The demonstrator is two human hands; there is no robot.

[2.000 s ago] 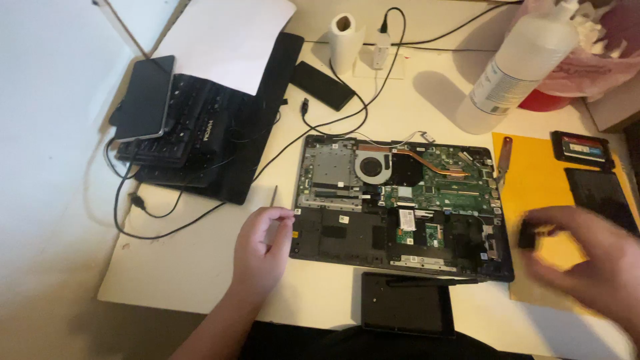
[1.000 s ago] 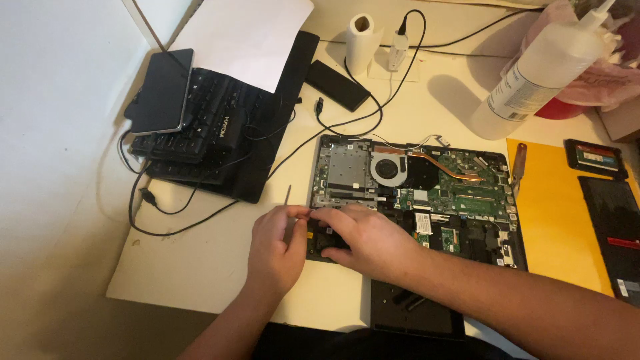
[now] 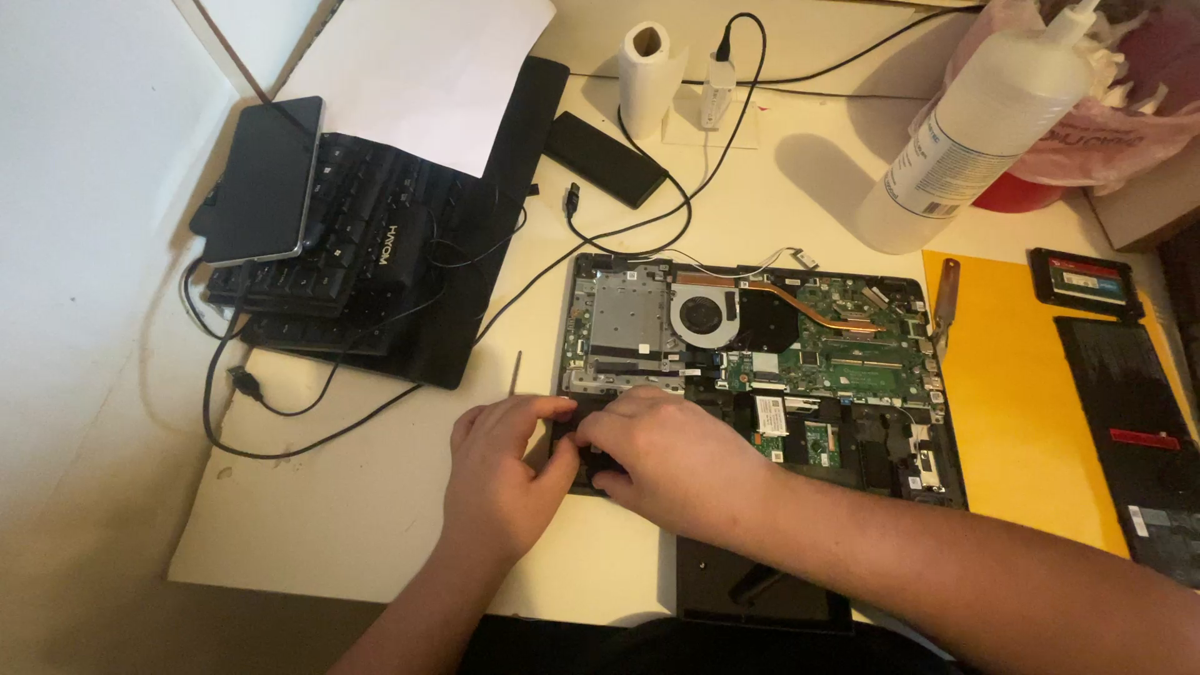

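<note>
An opened laptop base (image 3: 825, 367) shows its silver fan (image 3: 704, 316), copper heat pipe (image 3: 797, 302) and green circuit board (image 3: 867, 370). At its front left corner, my left hand (image 3: 502, 473) has thumb and forefinger at the dark edge. My right hand (image 3: 670, 459) meets it there from the right, fingers curled down over the black area. Whatever lies between the fingertips is hidden. A thin metal rod (image 3: 517, 372) sticks out beyond my left hand; whether the hand holds it is unclear. Below the laptop, a black panel (image 3: 764, 586) lies partly under my right forearm.
Stacked keyboards (image 3: 347, 234) bear a phone (image 3: 267, 178) and paper (image 3: 422, 75). Behind the laptop are a black slab (image 3: 606, 159), cables, a white roll (image 3: 647, 84) and a plastic bottle (image 3: 975, 141). To the right, a yellow envelope (image 3: 1022, 412) lies near a metal-tipped tool (image 3: 947, 295) and a drive (image 3: 1083, 281).
My right hand has moved left from over the yellow envelope, where it held a small dark thing, to the laptop's front left corner. My left hand has stayed near that corner.
</note>
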